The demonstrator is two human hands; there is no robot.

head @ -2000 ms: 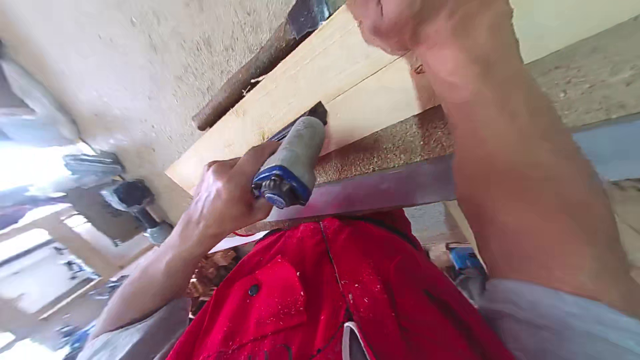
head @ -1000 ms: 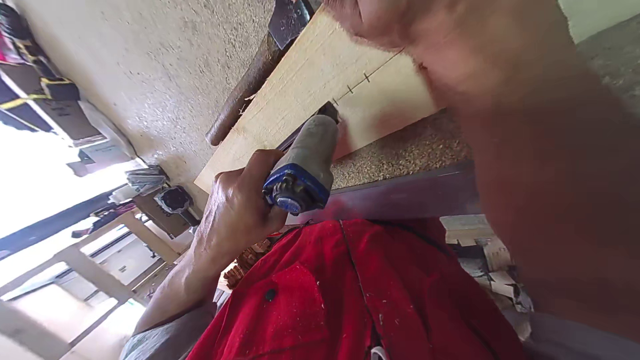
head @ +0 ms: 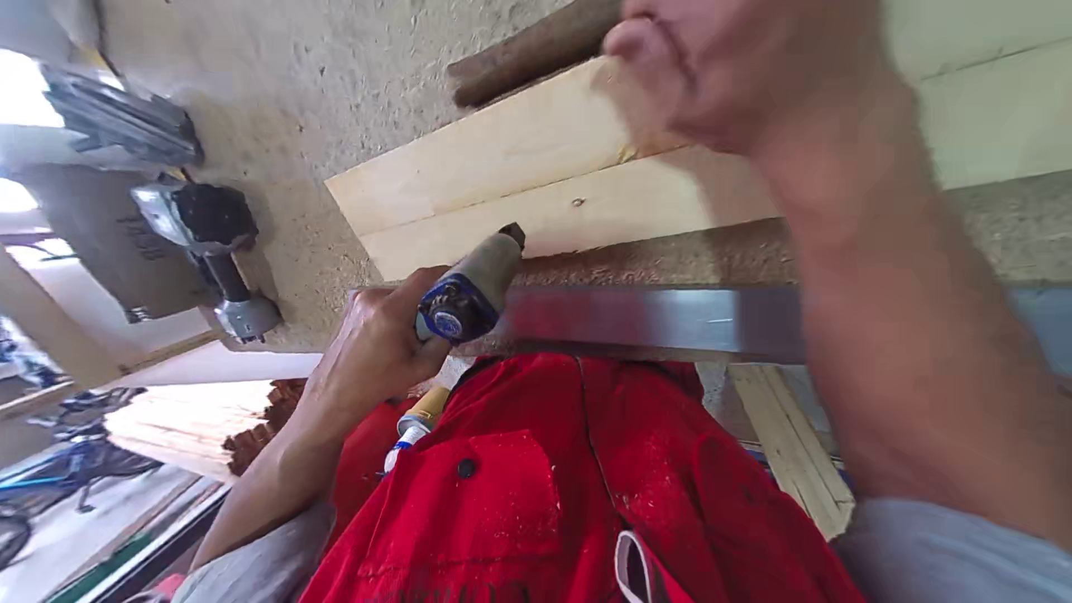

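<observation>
My left hand [head: 381, 335] grips a grey and blue power tool [head: 477, 285], whose dark tip lies at the near edge of a pale wooden board [head: 502, 188]. A long pencil-like line runs along this board, and a small knot shows in it. My right hand [head: 712, 67] is over the board's far part, its fingers curled and blurred; whether it holds anything cannot be told. Beyond the board lies a brown wooden handle [head: 536, 50], partly hidden by my right hand.
A metal straightedge or rail [head: 653, 320] runs along the near bench edge, with sawdust [head: 603, 266] beside it. Another power tool [head: 222, 251] lies on the left of the bench. Stacked wood strips [head: 201, 423] and a bicycle [head: 67, 469] are at lower left.
The view has shifted. The axe-like metal head by the brown handle, seen earlier, is no longer visible. The left hand keeps its grip on the power tool.
</observation>
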